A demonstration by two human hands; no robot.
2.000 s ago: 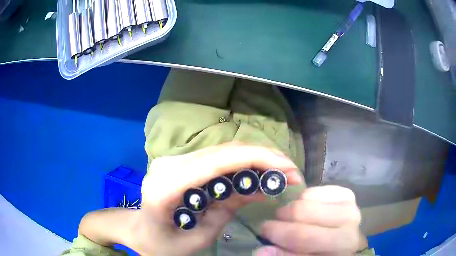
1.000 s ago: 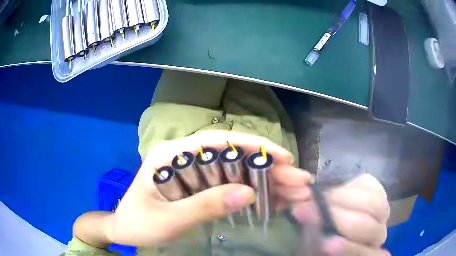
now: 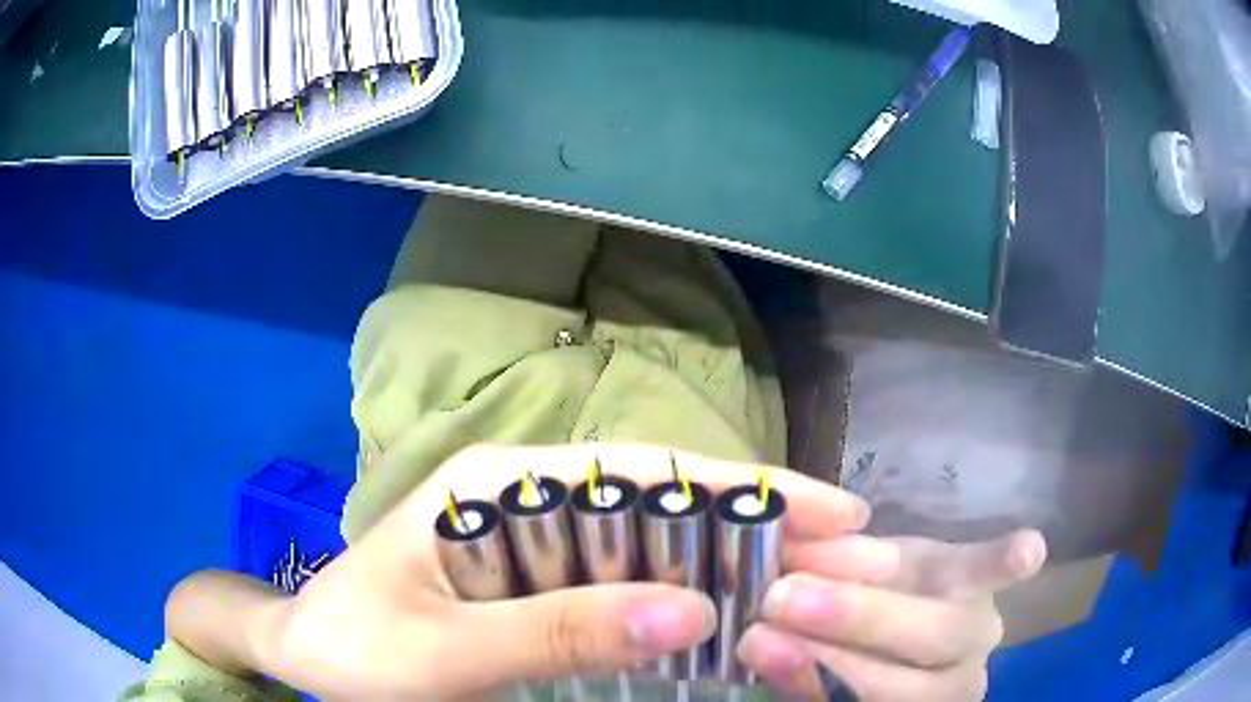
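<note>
My left hand [image 3: 453, 617] holds a fan of several silver metal cylinders [image 3: 608, 538] over my lap, thumb across their front. Their black ends face up, each with a pale centre and a thin yellow lead standing up. Thin rods show faintly below them. My right hand [image 3: 892, 603] is at the right end of the fan, its fingers against the rightmost cylinder. A dark narrow tool, likely tweezers [image 3: 831, 682], shows under its fingers, cut off by the bottom edge.
A clear plastic box [image 3: 295, 154] with rows of cylinders is on the green bench at upper left. A pen [image 3: 899, 113], a dark smartphone [image 3: 1051, 199] and a small white object [image 3: 1176, 173] lie to the right. A blue bin [image 3: 286, 510] with thin metal pieces is low at left.
The cylinders have tilted from black ends facing me to upright, with my left thumb now across them. My right hand has moved in against the rightmost cylinder. The view has shifted slightly.
</note>
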